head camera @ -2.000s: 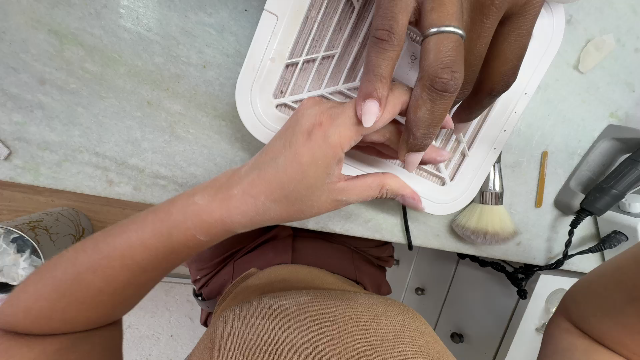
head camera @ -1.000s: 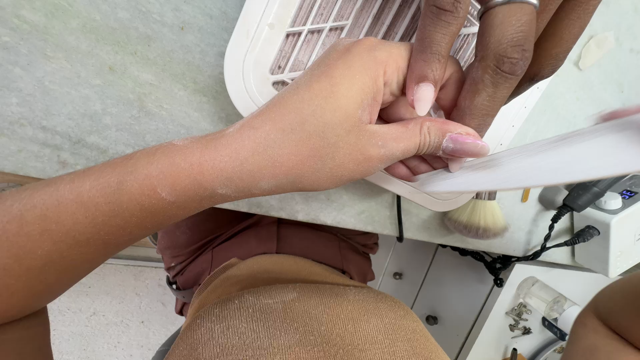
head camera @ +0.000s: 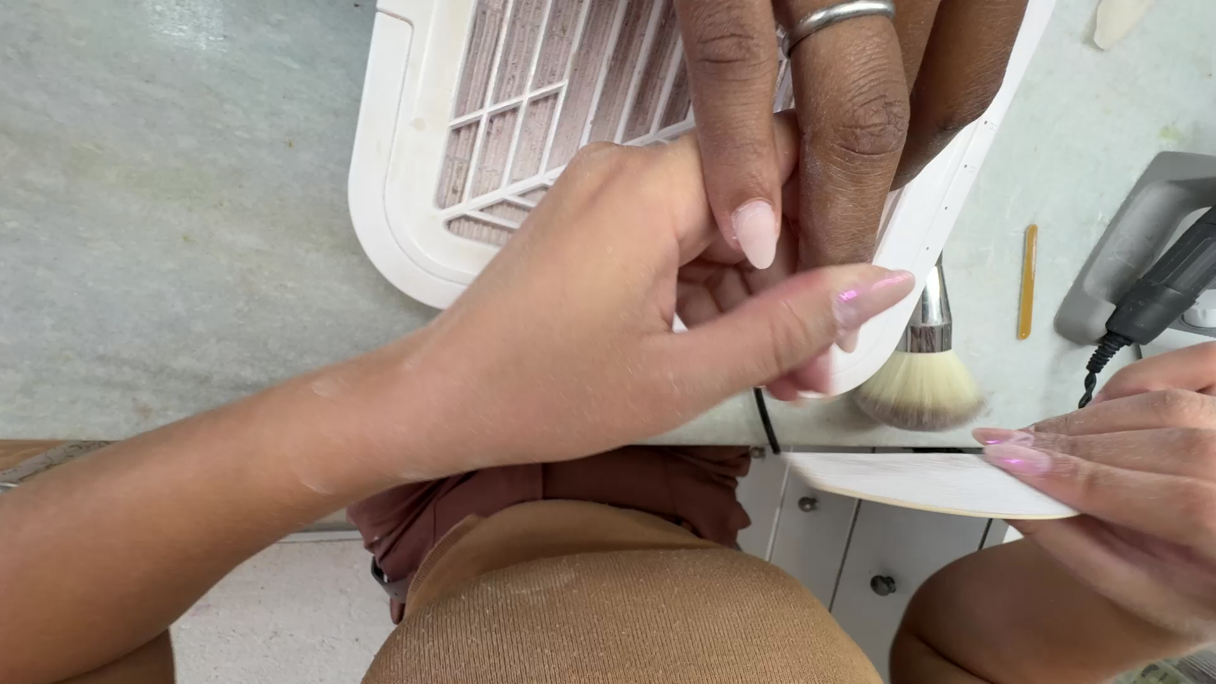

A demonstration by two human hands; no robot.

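Observation:
My left hand (head camera: pixel 589 342) is closed around fingers of another person's hand (head camera: pixel 845 123), which reaches in from the top and wears a silver ring. My left thumb points right, and the other person's fingertips are partly hidden in my grip. Both hands are over a white nail dust collector (head camera: pixel 399 228) with a slatted grille. At the right, my right hand (head camera: pixel 1130 465) pinches a white half-moon nail file (head camera: pixel 912 483) by its right end. The file is apart from the nails, below a fluffy dust brush (head camera: pixel 921 389).
A thin yellow-brown stick (head camera: pixel 1028 282) lies on the marble tabletop (head camera: pixel 190 237), right of the brush. Farther right, a black nail drill handpiece (head camera: pixel 1164 285) rests in a grey holder (head camera: pixel 1092 275). A black cable hangs over the table's front edge, above white drawers (head camera: pixel 817 541).
My right hand, out of frame two seconds ago, is now in view with the file. One second ago the file reached my left thumb; now it is lower and apart. My left thumb has straightened outward.

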